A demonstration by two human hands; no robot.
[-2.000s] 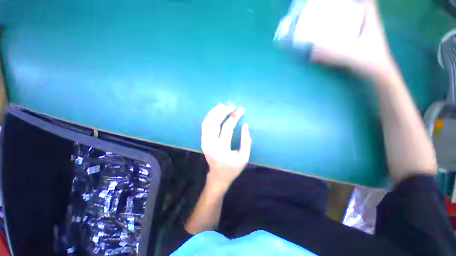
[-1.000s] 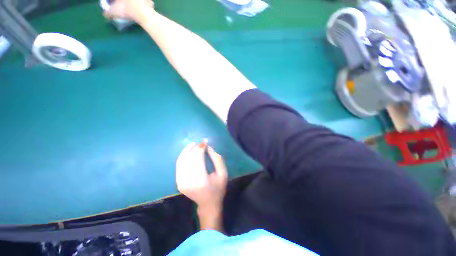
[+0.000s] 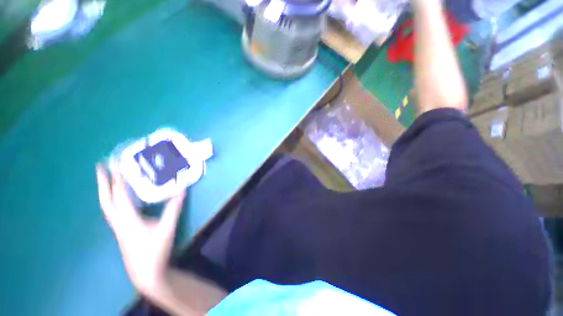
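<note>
A white rounded card reader (image 3: 128, 165) with a dark square panel lies at the green bench, left of centre. A short white tab (image 3: 204, 148) sticks out from its right edge. My left hand (image 3: 141, 216) holds the reader at its lower left side, with thumb and fingers spread around the edge. The image is blurred, so the finger contact is not sharp. My right forearm reaches up past the top edge of the picture, and the right hand is cut off.
A grey tape dispenser (image 3: 283, 40) stands at the bench's far edge. A carton (image 3: 373, 105) with clear bags (image 3: 349, 139) is right of the bench edge. A red stool (image 3: 401, 46) is on the floor beyond. Brown cartons (image 3: 525, 133) are stacked at right. A blurred white-and-clear item (image 3: 55, 17) lies top left.
The view has turned to the right. My left hand, earlier empty, now holds the card reader. My right arm has swung from over the bench to beyond the bench's right side.
</note>
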